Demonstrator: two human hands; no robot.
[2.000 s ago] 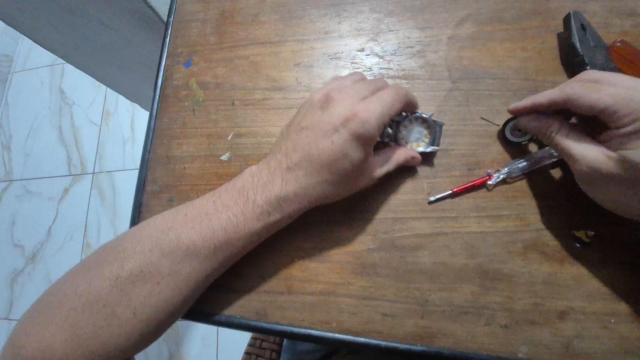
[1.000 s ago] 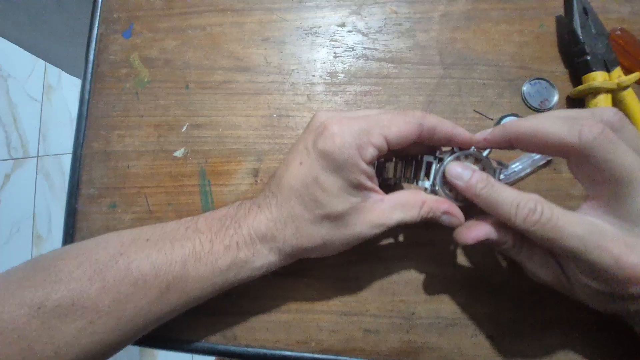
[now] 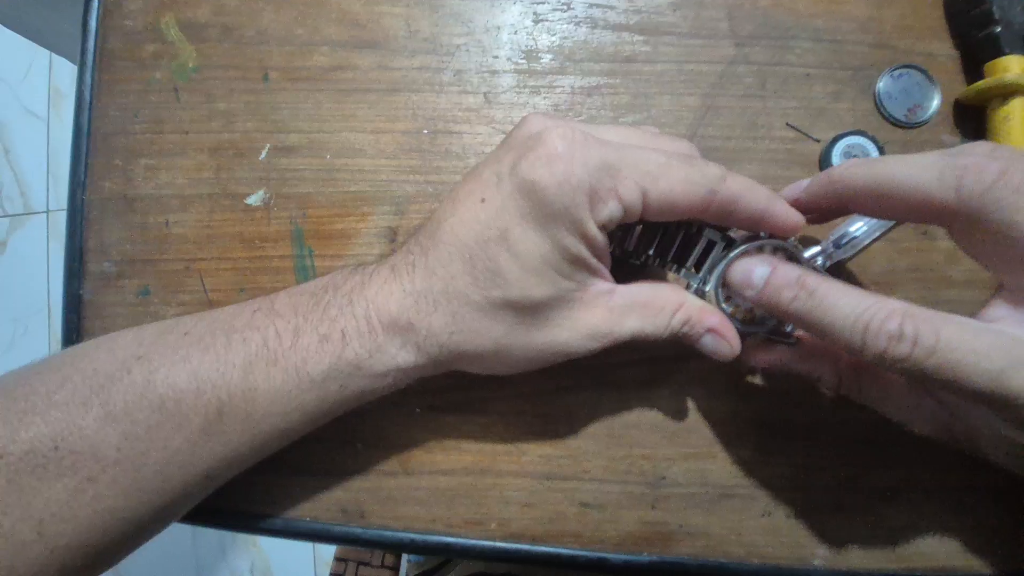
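Note:
A wristwatch with a metal link bracelet (image 3: 668, 244) is held just above the wooden table. My left hand (image 3: 552, 248) wraps around the bracelet, thumb and index finger at the watch case (image 3: 732, 300). From the right, my right hand (image 3: 904, 312) grips the case, one finger pressed on its round face and the others around its edge. Behind the case lies a screwdriver with a clear handle (image 3: 856, 238), its shaft hidden. A small round watch movement (image 3: 852, 150) rests beyond my right hand's fingers.
A round metal case back (image 3: 907, 96) bearing marks lies at the upper right, beside pliers with yellow handles (image 3: 1004, 104). A thin dark pin (image 3: 802, 132) is near the movement. The wooden table (image 3: 360, 104) has a dark edge at left and front.
My right hand has let go of the round part it held two seconds ago and moved left onto the watch, which my left hand still holds. The view has shifted and come closer.

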